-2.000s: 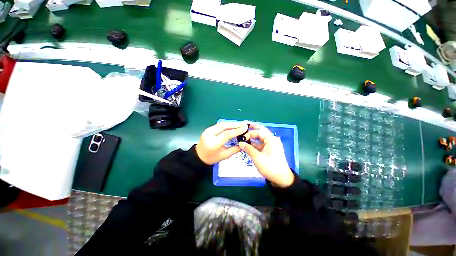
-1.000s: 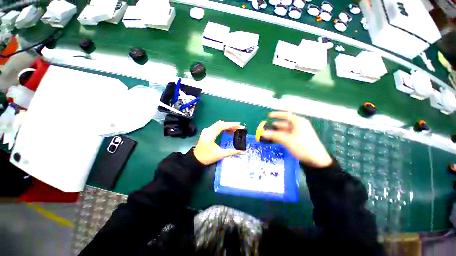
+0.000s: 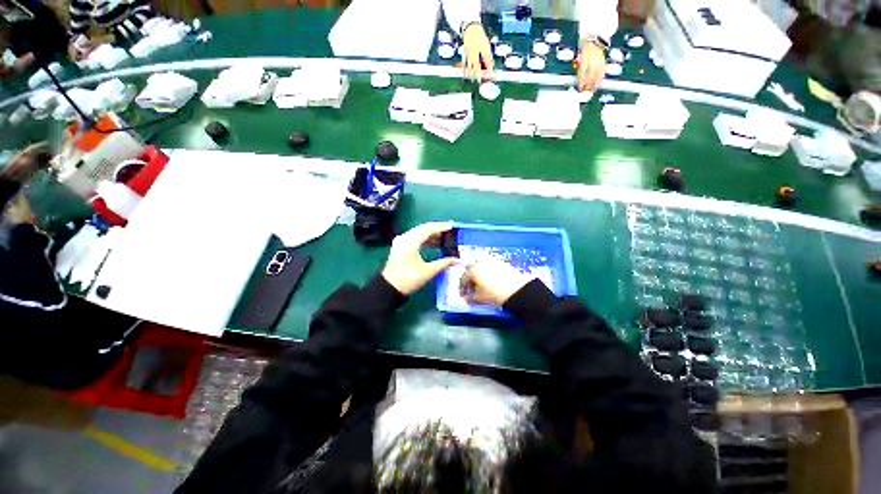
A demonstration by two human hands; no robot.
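Note:
My left hand [image 3: 413, 260] holds a small dark part [image 3: 449, 243] between thumb and fingers, above the left side of the blue bin [image 3: 568, 253]. My right hand [image 3: 495, 284] is low in the bin, fingers bent down over small white parts [image 3: 526, 257]. Its fingertips are blurred, and I cannot tell whether they pinch anything.
The black holder [image 3: 377, 185] with blue handles, a black bundle [image 3: 372, 228] and a smartphone [image 3: 274, 289] lie left. A blister tray [image 3: 720, 260] with black parts [image 3: 667, 340] lies right. White boxes [image 3: 541, 114] and units [image 3: 671, 178] line the belt. Another person's hands [image 3: 475, 52] are across it.
My right hand has moved down into the bin, and the orange-trimmed unit it held is no longer seen there. My left hand still holds the dark part. The view has tilted up.

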